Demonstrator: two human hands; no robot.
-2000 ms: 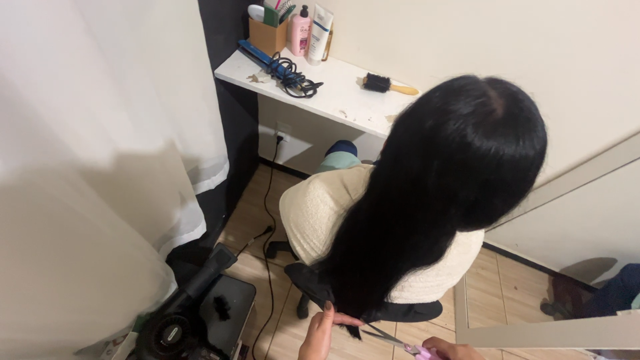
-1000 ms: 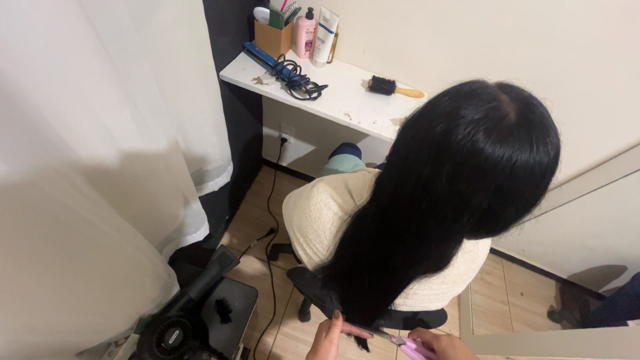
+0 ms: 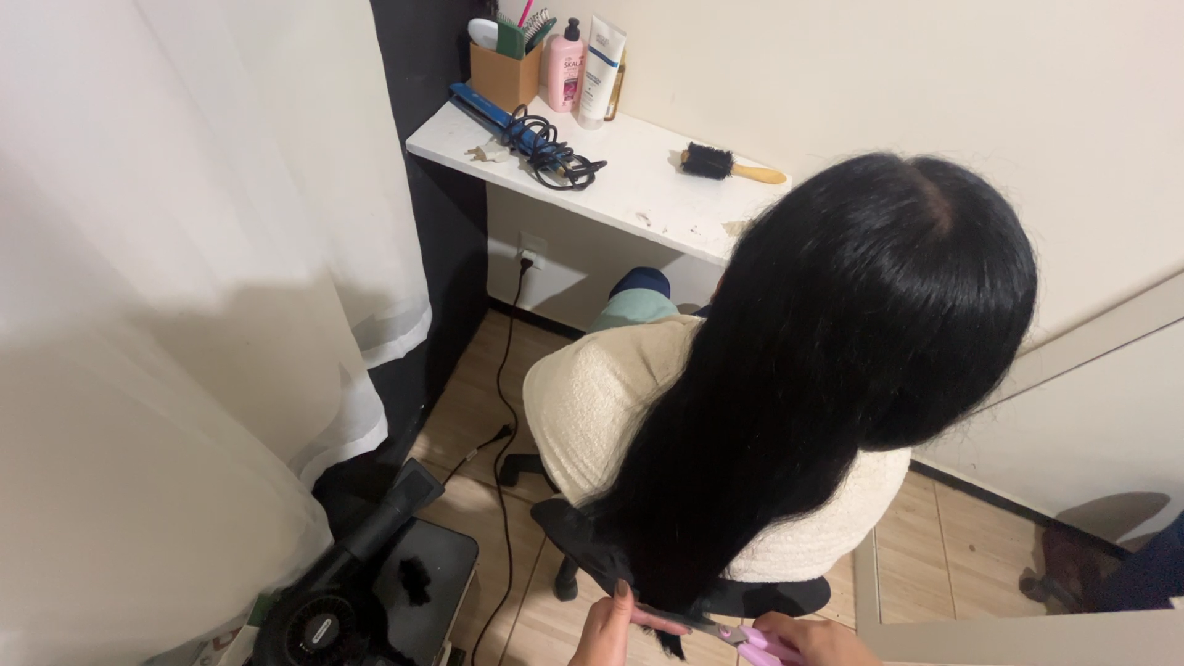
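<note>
Long black hair [image 3: 786, 388] hangs down the back of a seated person who has a cream towel [image 3: 592, 398] over the shoulders. At the hair's lower end, my left hand [image 3: 615, 629] has a bunch of the tips between its fingers. My right hand [image 3: 814, 640] holds pink-handled scissors [image 3: 731, 635], whose blades lie across the tips along my left fingers. A short tuft of hair sticks out below the blades. How far apart the blades are cannot be told.
A white shelf [image 3: 647, 199] bears a blue hair straightener [image 3: 490, 109] with coiled cord, a round brush [image 3: 712, 162], bottles and a box of combs. At lower left a black hair dryer [image 3: 324, 620] lies by a dark surface with a hair tuft [image 3: 414, 579]. A power cord [image 3: 507, 370] crosses the floor.
My right hand and the scissors have moved left, closer to my left hand, and the blades now lie along my left fingers. The seated person has stayed in place.
</note>
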